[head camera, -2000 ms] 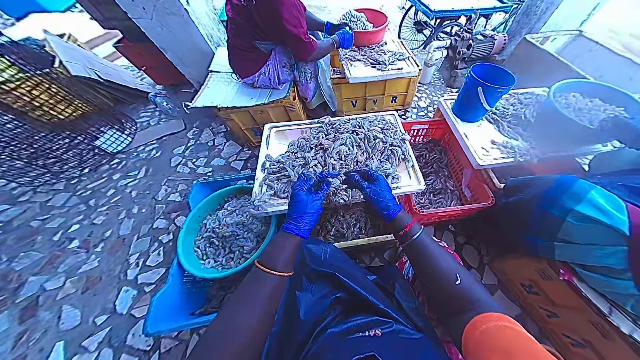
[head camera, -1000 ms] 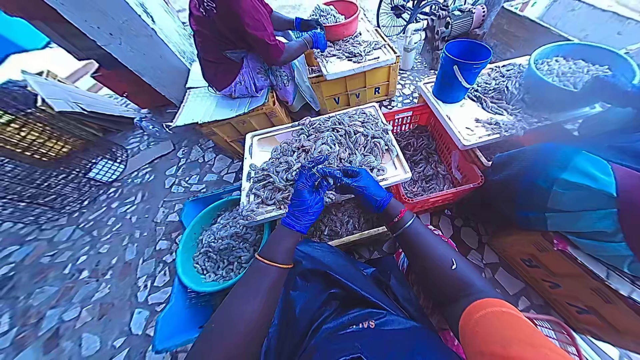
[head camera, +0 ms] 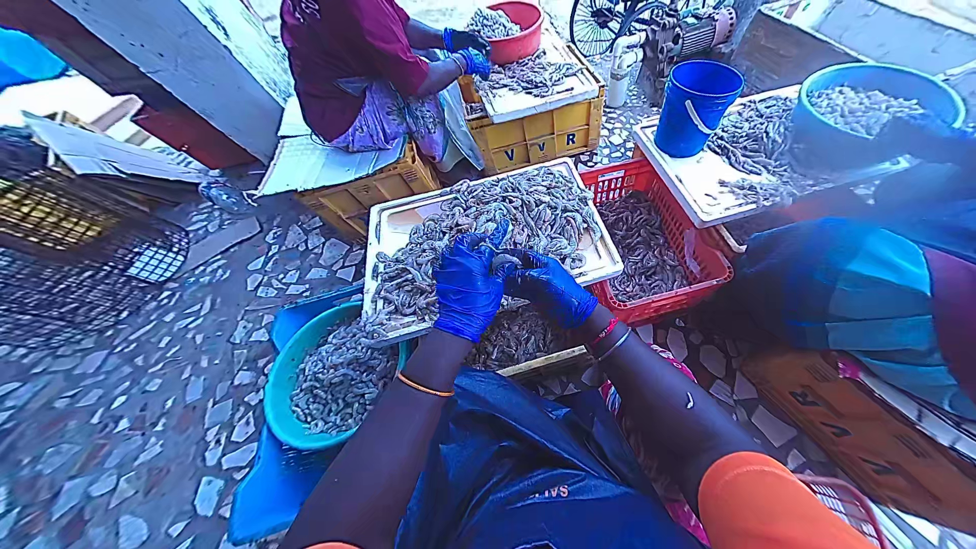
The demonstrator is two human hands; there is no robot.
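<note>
Both my hands wear blue gloves and meet over the near edge of a white tray (head camera: 607,263) heaped with raw shrimp (head camera: 526,206). A single shrimp (head camera: 505,261) is held between the fingertips of my left hand (head camera: 470,286) and my right hand (head camera: 550,286). Left of the tray, a teal basin (head camera: 276,404) holds a pile of pale shrimp (head camera: 343,377). Under the tray's near edge, close to my lap, lie more shrimp or shrimp scraps (head camera: 518,335); part of that heap is hidden by my hands.
A red plastic crate (head camera: 705,282) of darker shrimp stands right of the tray. Beyond it are a blue bucket (head camera: 698,110) and a light blue basin (head camera: 949,103) beside a blurred co-worker. Another person in blue gloves sits ahead by a yellow crate (head camera: 534,137) and a red basin (head camera: 526,38).
My hands were apart over the tray two seconds ago; they have come together, with a shrimp between their fingers. The view has shifted somewhat.
</note>
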